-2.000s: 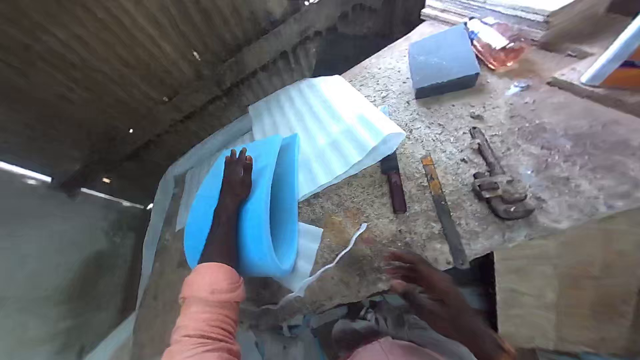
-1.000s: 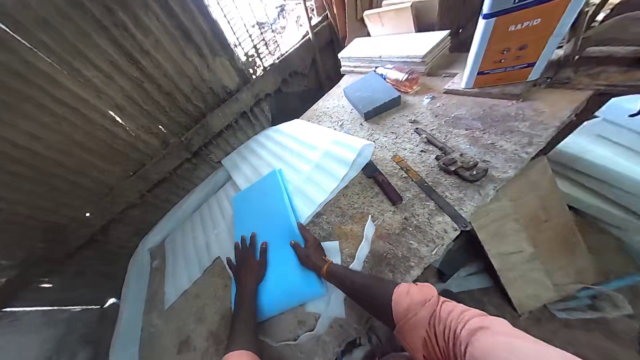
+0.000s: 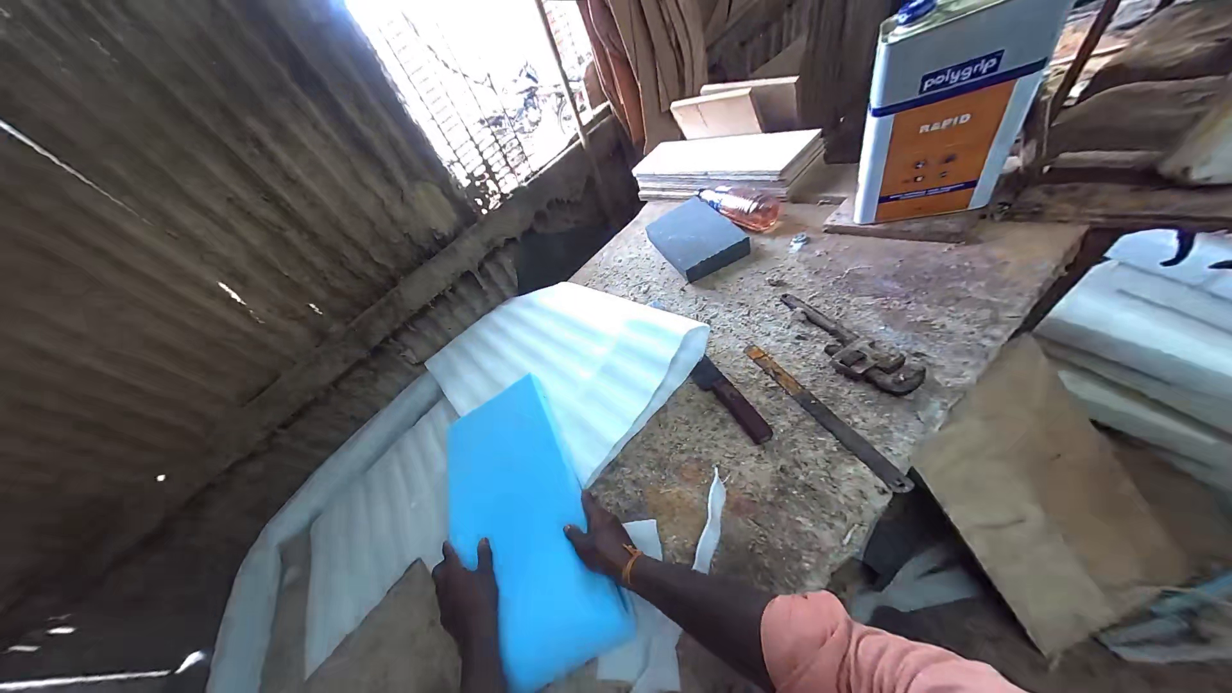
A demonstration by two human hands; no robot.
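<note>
A blue foam sheet [image 3: 525, 539], folded into a flat block, lies at the lower middle, partly over white foam sheeting [image 3: 587, 356]. My left hand [image 3: 469, 587] grips its left edge, with the thumb on top. At the right edge is my right hand [image 3: 602, 539], its thumb over the foam and a thin orange band on the wrist. Both hands hold the foam between them. Right of the white sheeting lies a knife with a dark red handle [image 3: 739, 409], its blade partly covered. White foam scraps [image 3: 640, 626] lie under and beside the right forearm.
The worn workbench [image 3: 818, 520] bears a flat metal blade [image 3: 828, 419], a rusty pipe wrench [image 3: 861, 354], a grey block [image 3: 698, 238], a plastic bottle [image 3: 741, 207] and stacked boards [image 3: 727, 159]. A polygrip tin [image 3: 948, 125] stands at the back right. A brown board [image 3: 1044, 491] leans beyond the right edge.
Two seconds ago the blue foam was bowed open under my left hand, with my right hand away from it. Now it is flat and both hands hold its sides. The view has swung right.
</note>
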